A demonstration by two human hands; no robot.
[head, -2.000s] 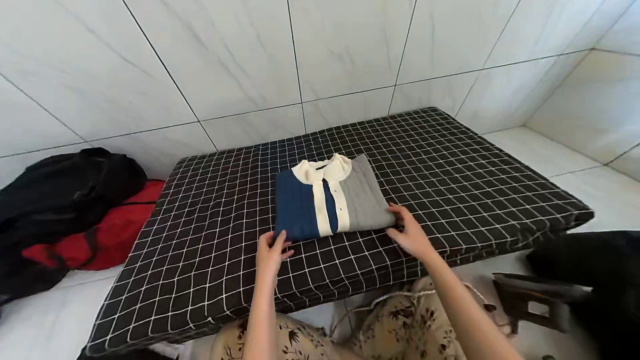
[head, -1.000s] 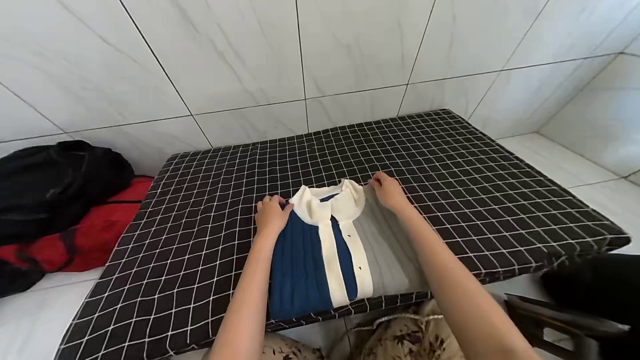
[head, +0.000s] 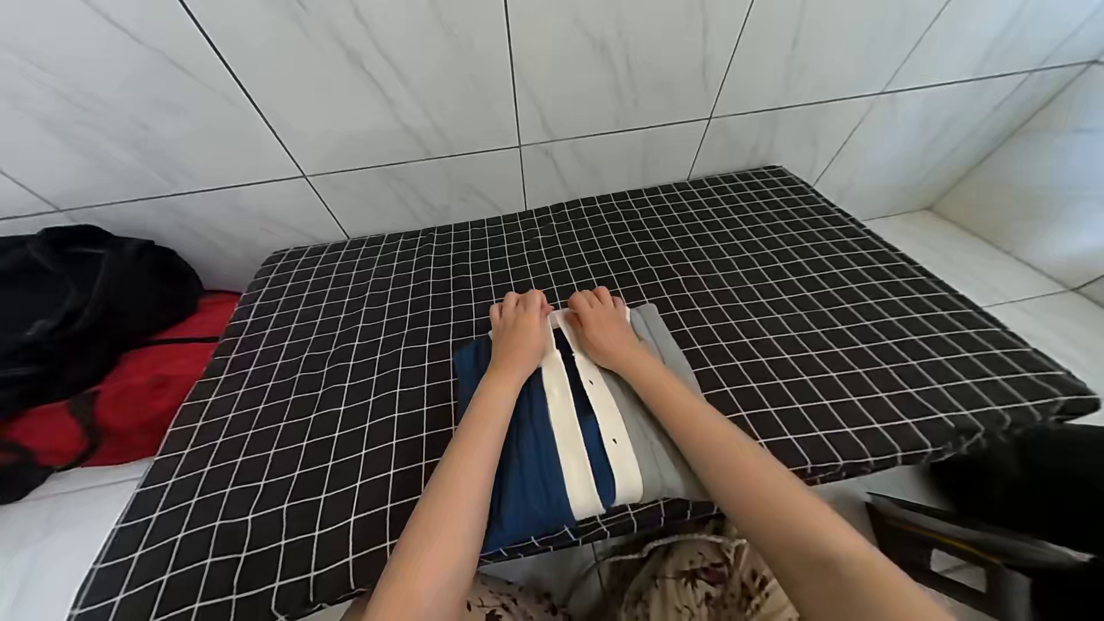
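Note:
A folded knit garment [head: 573, 431], blue on the left and grey on the right with cream button bands, lies near the front edge of a table under a black cloth with a white grid [head: 345, 388]. On the garment's far end, at the collar, rests my left hand [head: 520, 332], its fingers bent over the edge. Beside it my right hand [head: 601, 328] lies on the collar's right part, fingers curled the same way. Both hands cover most of the collar, so whether the fingers pinch the fabric is hidden.
A black bag [head: 86, 302] and a red bag [head: 147, 379] lie left of the table. White marbled tiles [head: 414, 78] line the wall behind. At the lower right stands a dark stool-like object [head: 949, 552], partly seen, beside something black.
Both hands have moved closer together, from the collar's two sides onto the collar itself, which they now mostly cover. Two seconds ago they were at the garment's lower corners.

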